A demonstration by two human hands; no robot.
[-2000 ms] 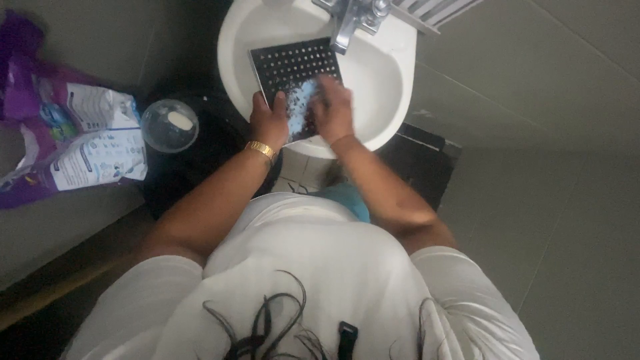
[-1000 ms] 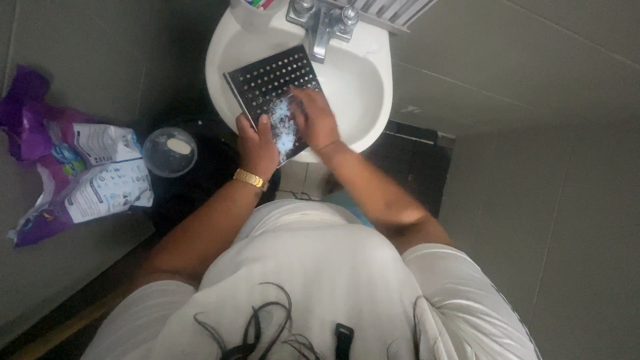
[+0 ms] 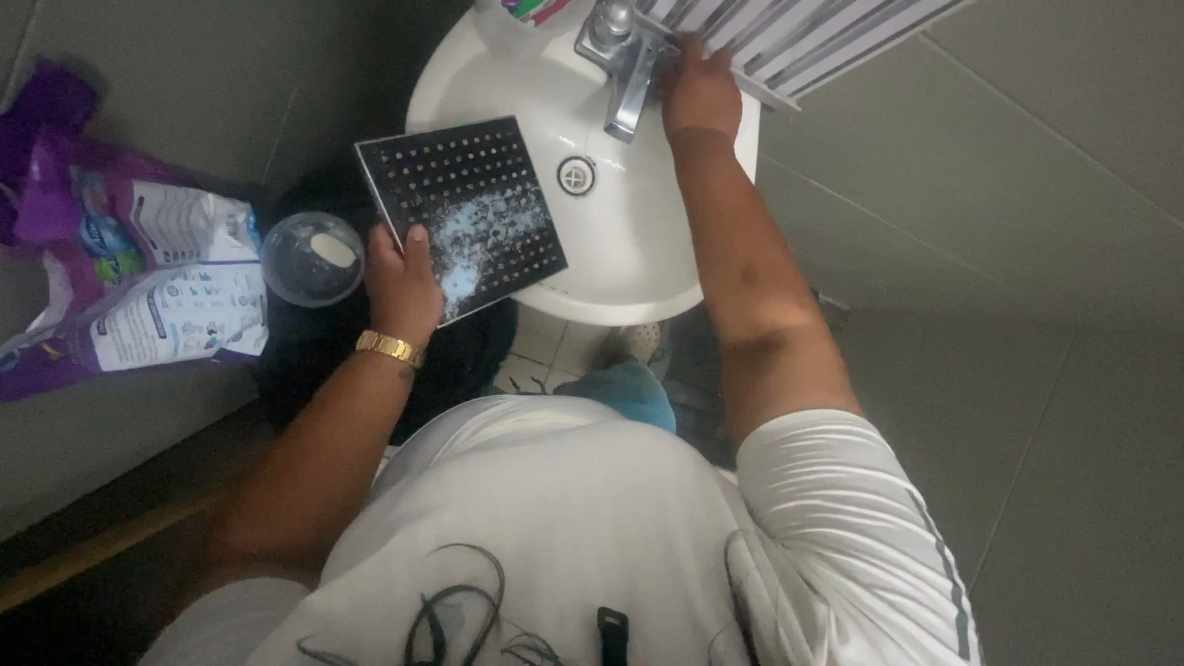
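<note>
A square black plate with rows of small nubs (image 3: 499, 166), its look like a shower head face, is tilted over the left side of the white washbasin (image 3: 638, 277). Bluish-white powder or foam covers part of its face. My left hand (image 3: 404, 282) grips its lower left edge, thumb on top. My right hand (image 3: 703, 92) is at the right side of the chrome faucet (image 3: 632, 92), its fingertips partly hidden near the handle, so their hold cannot be told. The drain (image 3: 576, 176) lies below the spout.
A clear plastic tub (image 3: 314, 259) with a pale oval piece inside stands left of my left hand. Beyond it lies a purple and white plastic packet (image 3: 176, 305). A white slatted rack (image 3: 795, 37) is behind the faucet, and a container with colourful items (image 3: 532, 11) sits on the basin's back rim.
My right hand has left the powdery face of the plate and moved to the faucet's right side. My left hand still holds the plate.
</note>
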